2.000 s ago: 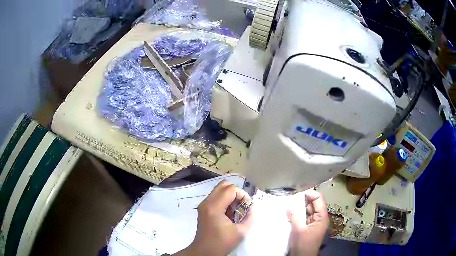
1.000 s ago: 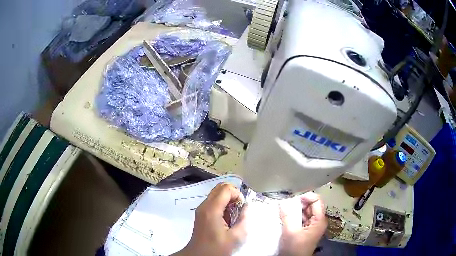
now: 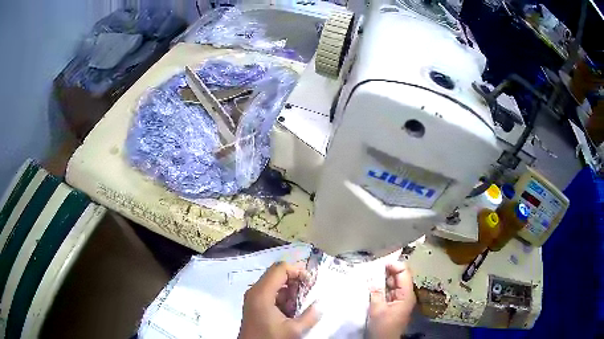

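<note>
A large white fabric panel [image 3: 199, 285] with thin dark lines spreads from the lower left to under the cream JUKI machine head [image 3: 404, 159]. My left hand [image 3: 275, 304] holds the white fabric below the head's left side, with a small thin item in its fingers that I cannot make out. My right hand [image 3: 392, 301] pinches the fabric's right part, fingers curled. The fabric between the hands is overexposed. The needle and clamp area is mostly hidden by the head and the glare.
A plastic bag of bluish-purple pieces [image 3: 179, 142] with tan strips [image 3: 208, 106] lies on the table's left. Thread cones [image 3: 487, 232], a dark slim tool [image 3: 474, 265] and a control panel [image 3: 542, 206] are at right. A striped chair [image 3: 50, 245] is at lower left.
The view has shifted, so the machine head sits further left and more of the cones shows. Both hands still hold the fabric, now a little further apart than one second ago.
</note>
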